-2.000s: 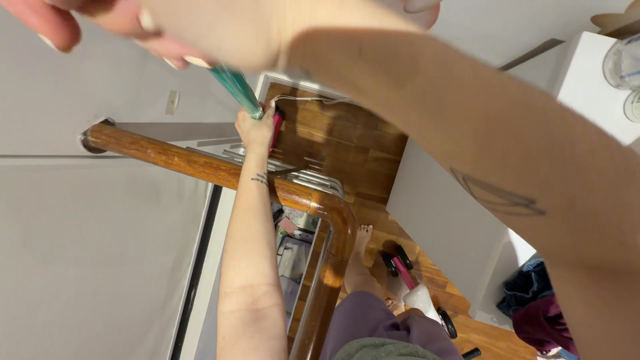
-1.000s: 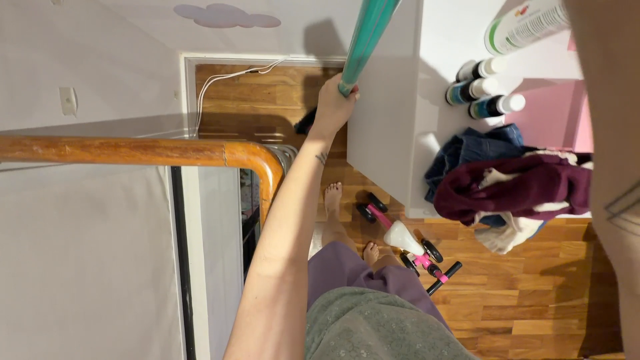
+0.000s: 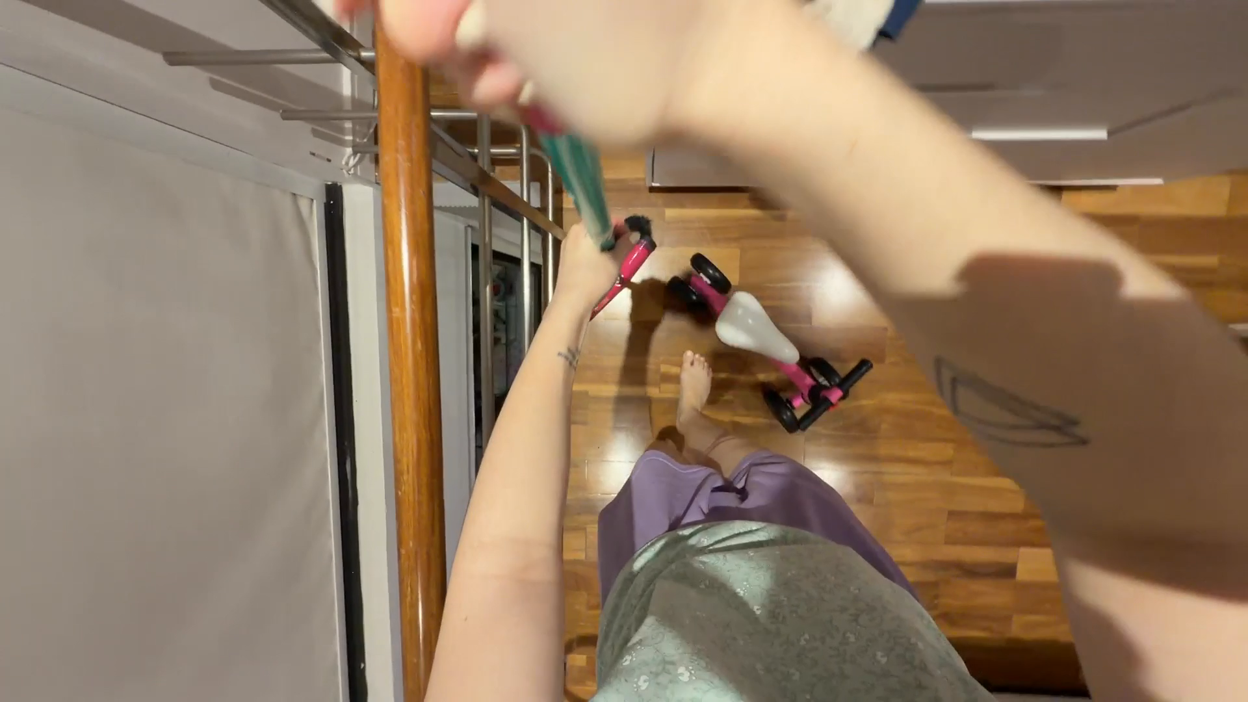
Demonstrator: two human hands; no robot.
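Note:
My left hand (image 3: 585,261) is closed around the lower visible part of a teal pole (image 3: 577,180), beside the metal bars of a railing. A slim pink piece (image 3: 634,265) and a black end (image 3: 639,225) show at this hand; whether they belong to the pole cannot be told. Close to the camera at the top, my right hand (image 3: 575,58) curls its fingers round the pole's upper part, where a bit of pink shows. Its grip is partly cut off by the frame edge.
A wooden handrail (image 3: 409,370) with metal bars (image 3: 485,292) runs down the left, beside a pale wall panel (image 3: 166,390). A pink and white child's ride-on bike (image 3: 756,327) stands on the wood floor near my bare foot (image 3: 694,380). White cabinets (image 3: 1033,136) line the top right.
My right hand, out of sight one second ago, is back at the top of the view on the pole. The view has swung away from the cabinet top with bottles and clothes.

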